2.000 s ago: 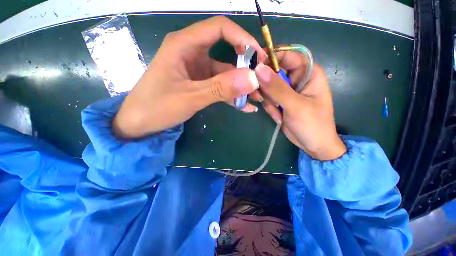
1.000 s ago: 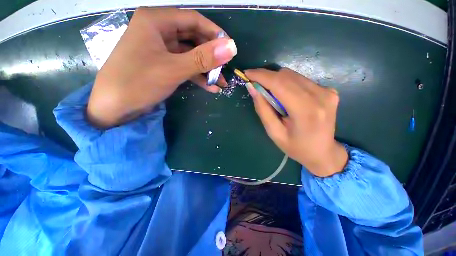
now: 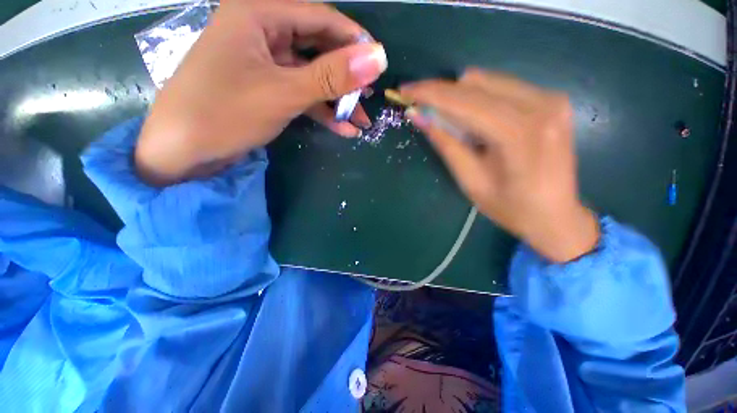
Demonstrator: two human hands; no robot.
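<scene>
My left hand (image 3: 242, 85) holds a silver housing (image 3: 347, 106) edge-on between thumb and fingers, left of and just above a loose pile of glittering silver specks (image 3: 383, 126). The housing's inside is hidden from view. My right hand (image 3: 509, 145) is blurred and holds a pick-up pen (image 3: 397, 98) at the right of the pile. The pen's brass front shows, pointing left towards the housing without visibly touching it; its dark tip cannot be made out. A grey hose (image 3: 452, 254) curves from under my right hand to the bench's front edge.
A clear zip bag (image 3: 170, 50) lies at the upper left, partly behind my left hand. A thin blue piece (image 3: 672, 192) and a small dark part (image 3: 683, 129) lie at the right of the green bench (image 3: 323, 226). A white rail (image 3: 598, 22) runs along the back.
Both hands have parted and come lower since the first frame, uncovering the silver pile. In the last second my right hand has moved right and up; my left hand still holds the housing.
</scene>
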